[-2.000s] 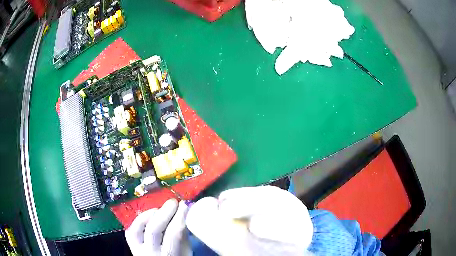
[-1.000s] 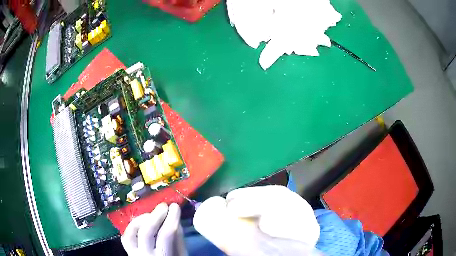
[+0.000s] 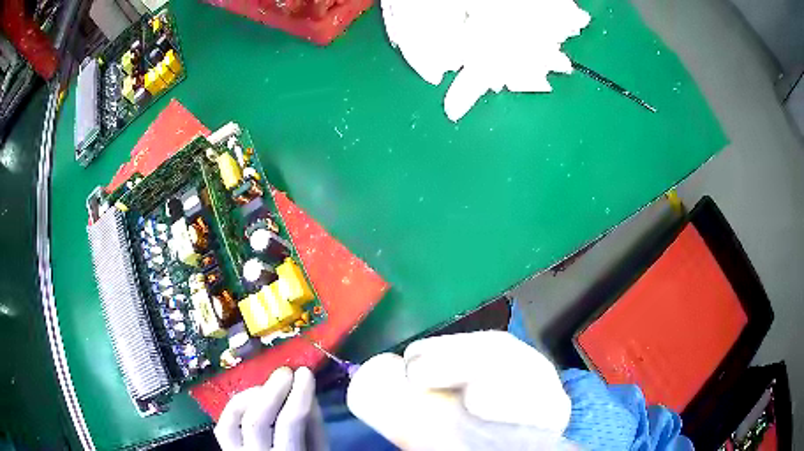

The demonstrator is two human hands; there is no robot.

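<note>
A power supply board lies on a red foam pad, its ribbed heatsink on the left and yellow blocks at the near right corner. My right hand, in a white glove, is closed around a dispensing syringe, whose barrel is mostly hidden. Its thin needle with a purple hub points up-left towards the board's near edge, just short of it. My left hand, also gloved, is beside the needle with fingers slightly apart, cut off by the bottom edge; nothing shows in it.
Another board stands at the far left by the conveyor rail. A red foam stack is at the back. A crumpled white sheet lies with a thin dark rod sticking out. A red-padded black tray or seat is at the right.
The view has shifted, so the bench things sit further left in the picture. The needle and hub now show more clearly, and my left hand is a little further from my right hand.
</note>
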